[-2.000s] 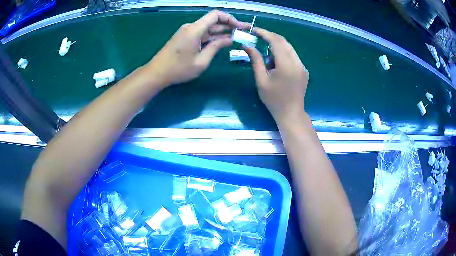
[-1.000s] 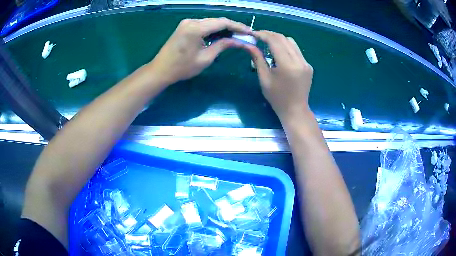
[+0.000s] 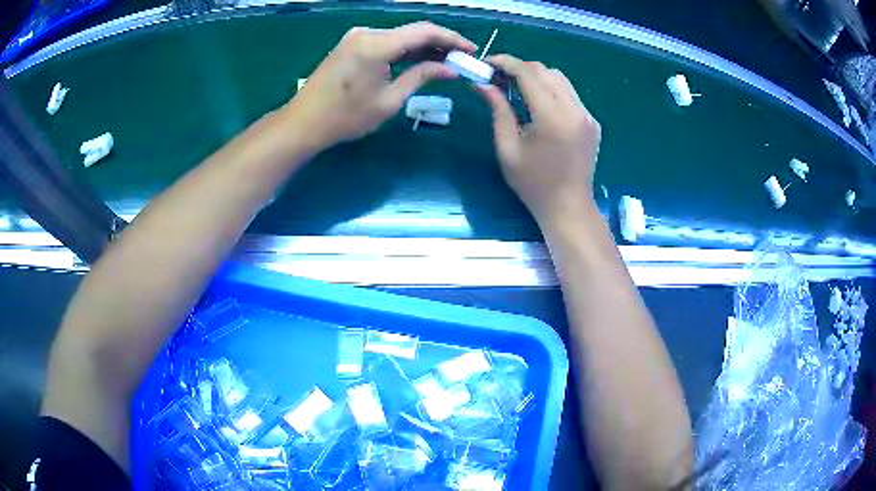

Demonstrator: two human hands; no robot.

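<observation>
My left hand (image 3: 370,81) and my right hand (image 3: 549,125) hold one white unit (image 3: 470,66) between their fingertips above the green belt (image 3: 317,197). A thin pale pin (image 3: 490,43) sticks up from it, tilted right. Whether a clear cover is in my fingers cannot be told. Another white unit (image 3: 429,110) lies on the belt just below my hands. The blue tray (image 3: 461,317) lies nearest me, with clear plastic covers (image 3: 366,407) piled in it.
More white units lie on the belt at left (image 3: 97,149) and right (image 3: 631,219). A silver belt edge (image 3: 403,263) runs between tray and belt. A crumpled clear plastic bag (image 3: 778,384) lies right of the tray. A dark metal post (image 3: 58,173) slants at the left.
The loose white units on the belt have shifted left. The unit in my fingers has tilted slightly and shows more now. Both hands stay in nearly the same place. The tray has barely changed.
</observation>
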